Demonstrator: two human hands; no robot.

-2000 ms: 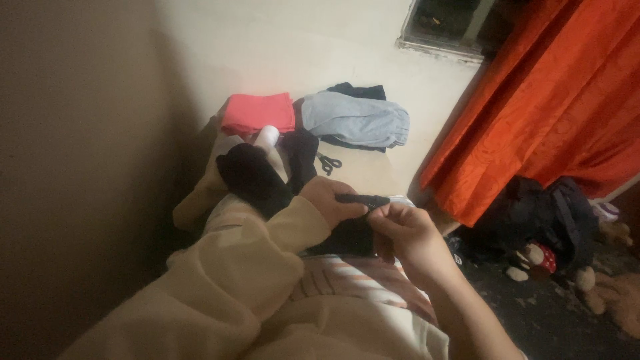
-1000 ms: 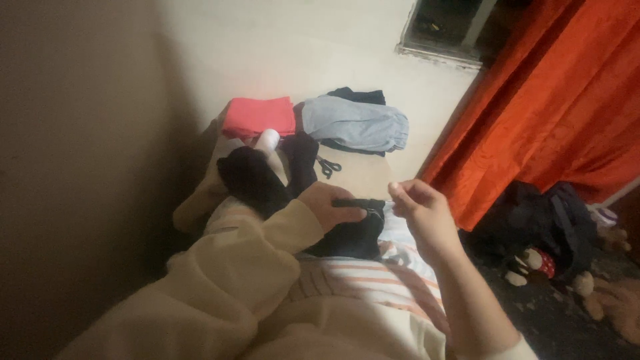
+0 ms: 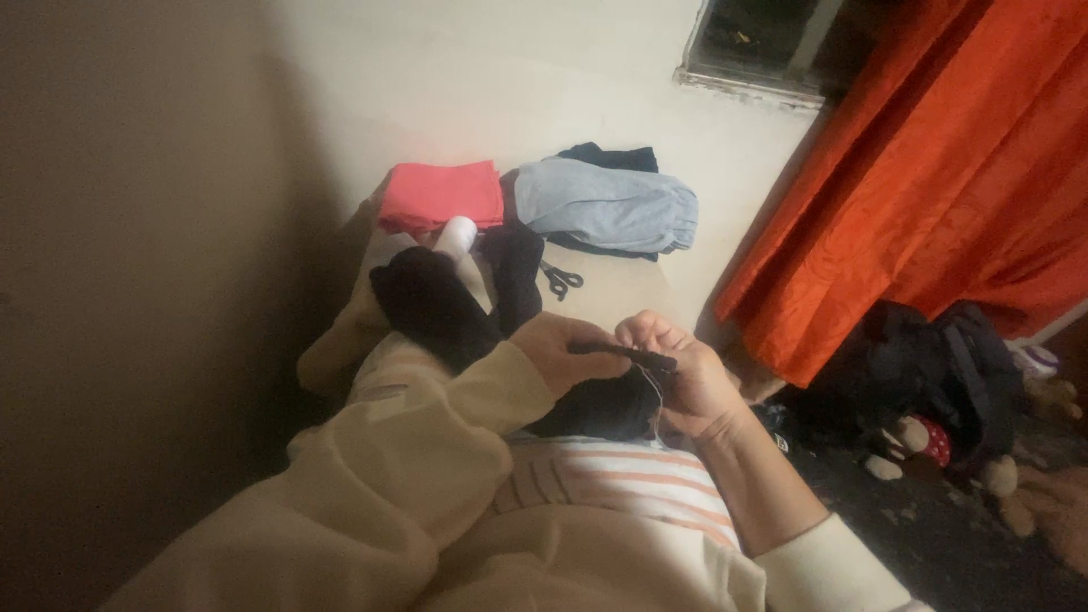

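My left hand (image 3: pixel 574 353) grips the folded edge of a black cloth garment (image 3: pixel 595 406), which lies across my lap. At that edge's right end, my right hand (image 3: pixel 680 374) has its fingers closed on the cloth. A pale thread (image 3: pixel 659 399) hangs from the edge beside my right palm; whether a needle is there cannot be seen. Beyond my hands lie black-handled scissors (image 3: pixel 562 280), their blades hidden. A white thread spool or roll (image 3: pixel 457 236) stands to their left, between dark cloth (image 3: pixel 429 297) and a folded coral-red cloth (image 3: pixel 442 194).
Folded grey-blue trousers (image 3: pixel 603 204) lie on dark cloth by the wall. At right hang orange curtains (image 3: pixel 918 187) under a window (image 3: pixel 756 51). A black bag (image 3: pixel 943 382) and stuffed toys (image 3: pixel 926 442) are on the floor. Striped fabric (image 3: pixel 620 476) covers my lap.
My right hand was raised apart from the cloth a second ago; it has come back down to the garment's edge. My left hand has kept its hold.
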